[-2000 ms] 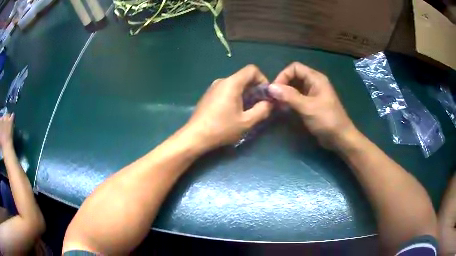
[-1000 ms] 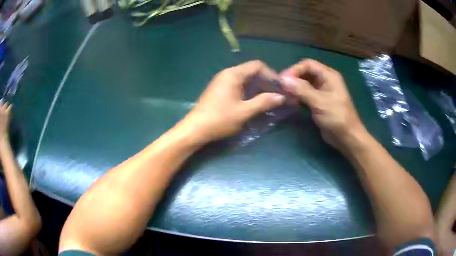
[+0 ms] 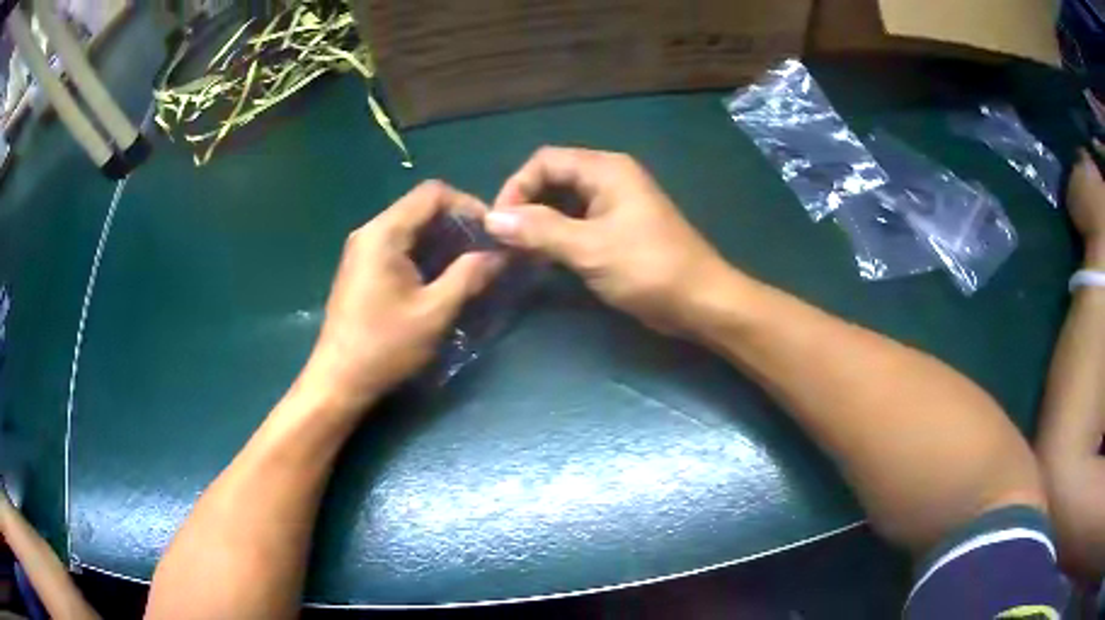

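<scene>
A clear zip-lock bag (image 3: 458, 350) hangs between my two hands over the green tabletop, its lower end showing below my left hand. My left hand (image 3: 394, 285) grips the bag between thumb and fingers. My right hand (image 3: 608, 235) pinches the bag's upper edge, with thumb and forefinger close to my left fingertips. The fingers hide much of the bag, and I cannot tell whether anything is inside it.
Several clear bags (image 3: 805, 145) lie overlapping at right. A brown carton (image 3: 582, 49) stands at the far edge, with yellow-green strips (image 3: 269, 75) beside it. Pale bars (image 3: 75, 87) are at upper left. Another person's arm (image 3: 1074, 375) is at right; part of an arm shows at lower left.
The view has turned right, so the hands, carton and bags appear farther left. Both hands still hold the bag with fingertips close together. More of the person at right shows.
</scene>
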